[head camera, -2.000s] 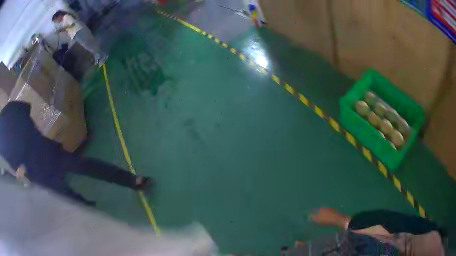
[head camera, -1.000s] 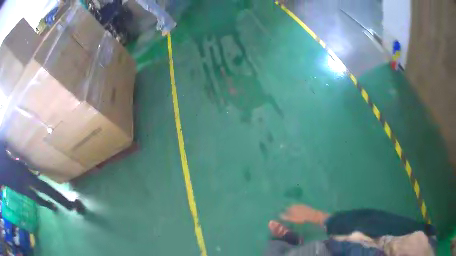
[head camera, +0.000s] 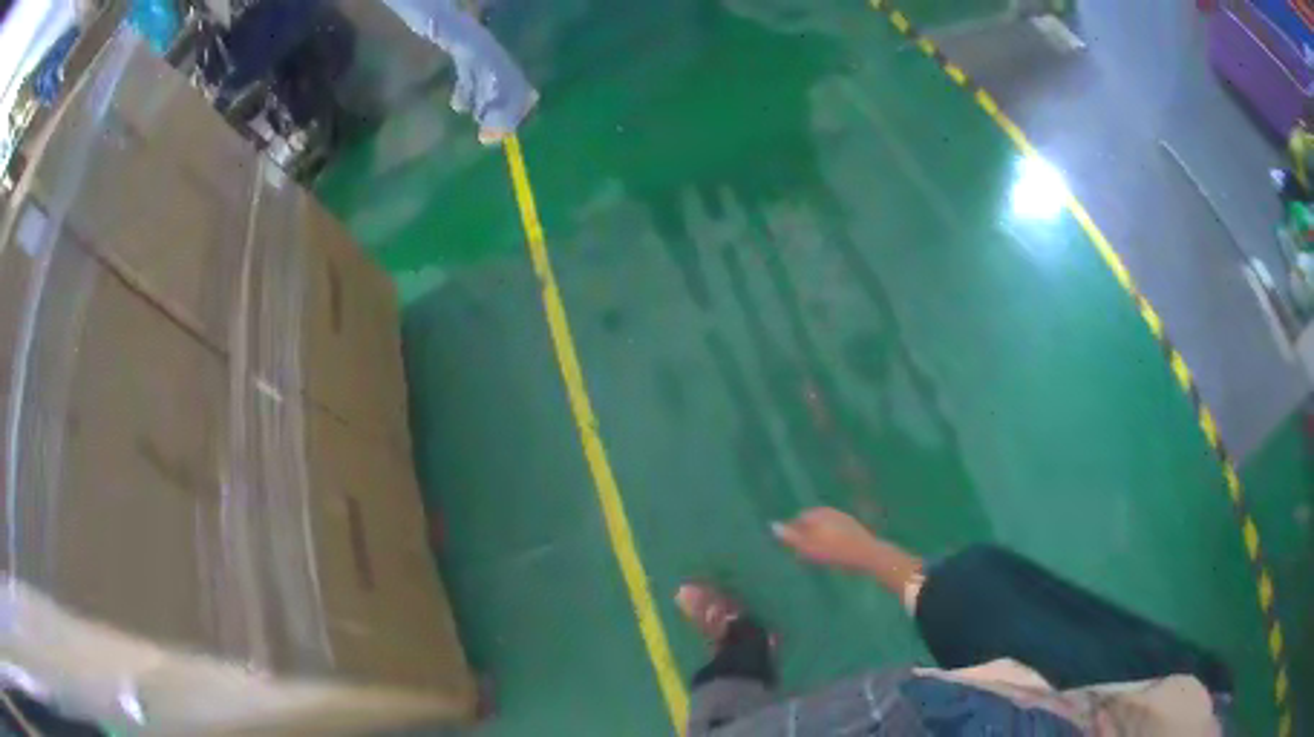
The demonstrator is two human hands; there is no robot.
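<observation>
My right hand hangs over the green floor at the lower middle, bare, with a dark green sleeve coming from the lower right. It is blurred; no held object can be made out, and I cannot tell how far its fingers are apart. My left hand is not in view. Below it is a foot under a dark trouser leg, beside the yellow line.
Tall brown cartons in clear stretch wrap stand close on the left. Part of a person in pale clothing is at the upper left. A black-and-yellow line curves down the right, beside grey floor. A purple container is at the upper right.
The wrapped cartons have become larger and nearer on the left. The green crate with round items and the dark-clothed person have left the view. My right hand sits slightly higher.
</observation>
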